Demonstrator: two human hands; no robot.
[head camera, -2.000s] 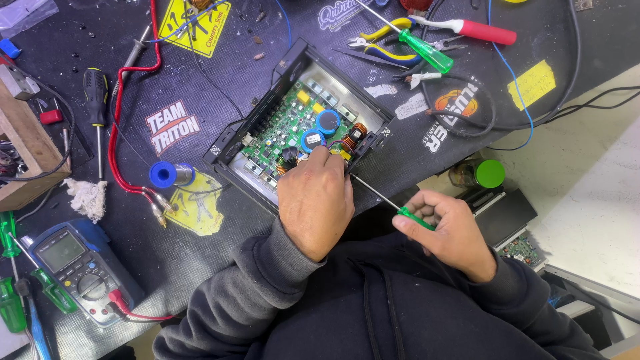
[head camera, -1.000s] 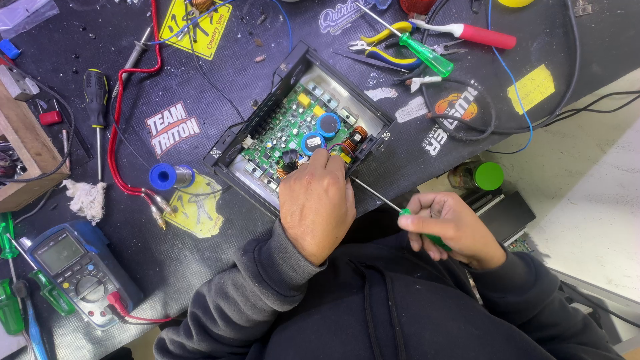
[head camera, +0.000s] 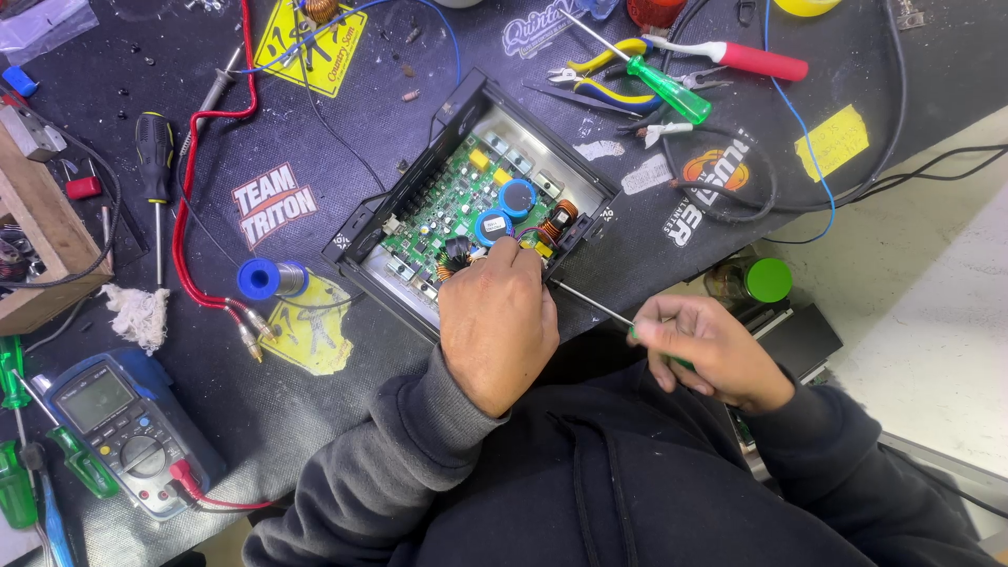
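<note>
An open black metal chassis (head camera: 579, 161) holds a green circuit board (head camera: 449, 209) with two blue capacitors (head camera: 517, 198) and a copper-wound toroid coil (head camera: 561, 218). My left hand (head camera: 500, 323) lies over the chassis's near side, its fingertips down by the capacitors and wires; what they touch is hidden. In my right hand (head camera: 701, 346) is the green handle of a screwdriver (head camera: 592, 301), mostly covered by the fingers. Its shaft slants up and left to the chassis's near wall, close to my left hand, where the tip is hidden.
Left of the chassis are a solder spool (head camera: 272, 279), red cables (head camera: 183, 252), a black screwdriver (head camera: 155, 157) and a multimeter (head camera: 130, 433). Beyond it to the right lie pliers (head camera: 614, 96), a green screwdriver (head camera: 669, 88) and a red-handled tool (head camera: 762, 61). A green-lidded jar (head camera: 768, 280) stands beside the bench edge.
The fingers of my right hand have shifted around the screwdriver handle, covering more of it now. My left hand and the chassis have stayed in about the same place.
</note>
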